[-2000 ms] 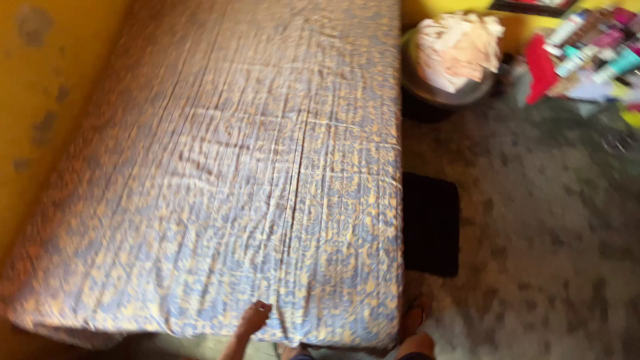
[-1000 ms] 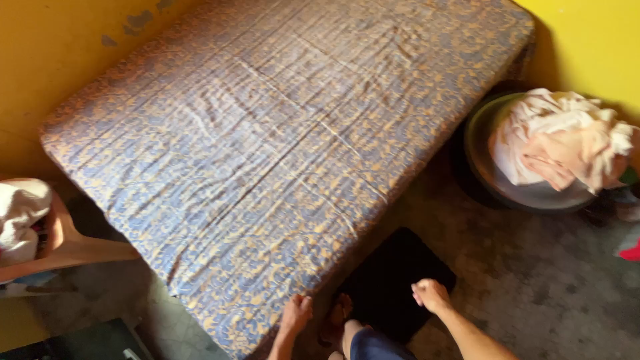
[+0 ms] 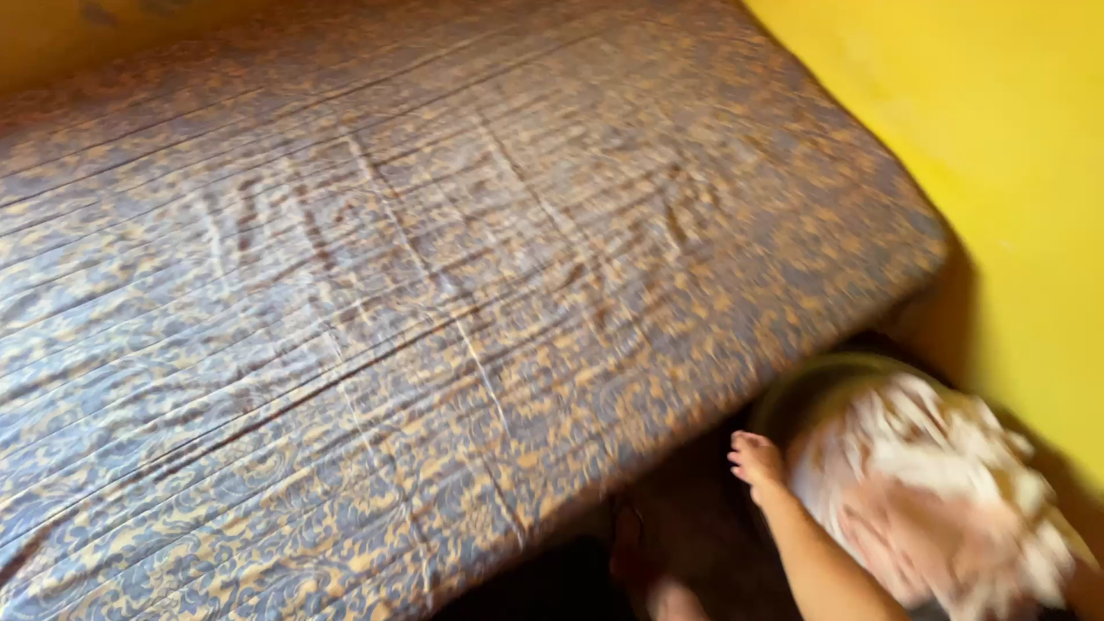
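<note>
A bed or mattress (image 3: 448,285) covered in a blue and tan patterned sheet fills most of the view. The sheet has long creases and several raised wrinkles. My right hand (image 3: 757,461) is beside the bed's near edge, over the rim of a dark round basin (image 3: 780,401), with its fingers apart and nothing held. Piled in the basin are white and pale pink cloths (image 3: 940,500), close to the right of my forearm. I cannot make out my left hand; a blurred patch of skin at the bottom edge looks like a knee.
A yellow wall (image 3: 1009,155) runs along the right end of the bed, and another wall stands at the upper left. A dark mat (image 3: 535,586) lies on the floor below the bed's edge, near a dimly seen foot (image 3: 625,535).
The view has swung right, toward the basin and the yellow wall. My right hand, over the dark mat a second ago, is now by the basin. My left hand has gone from clear sight.
</note>
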